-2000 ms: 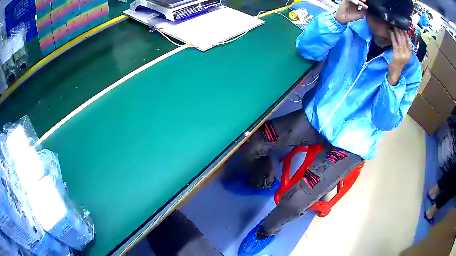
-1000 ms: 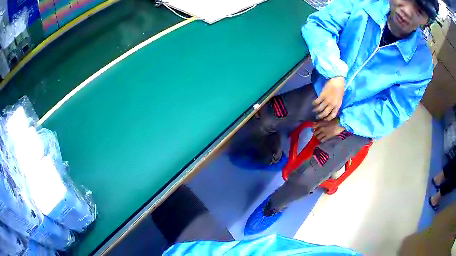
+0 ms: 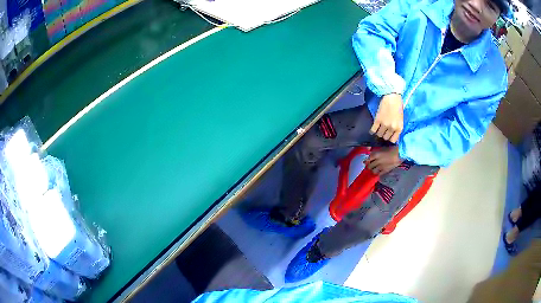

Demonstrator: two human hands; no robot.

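Observation:
Retail packs (image 3: 77, 251) in shiny clear plastic film (image 3: 56, 171) stand stacked at the left edge of the green-topped bench (image 3: 178, 136). They are pale blue-white with printed text on the side, and their tops glare white. Neither of my hands is in view. Only a strip of my bright blue smock (image 3: 308, 293) shows at the bottom edge, and the rest of my arms is hidden below the picture.
A person in a blue smock (image 3: 439, 89) sits on a red stool (image 3: 350, 195) at the bench's right side. A white board (image 3: 255, 12) lies at the back. Striped boxes (image 3: 65, 18) stand across the bench. Brown cartons (image 3: 525, 83) are stacked right.
The view has tilted down, so the device on the board has left the picture. The seated person's hands have come down from the head to the lap. My blue smock has appeared at the bottom.

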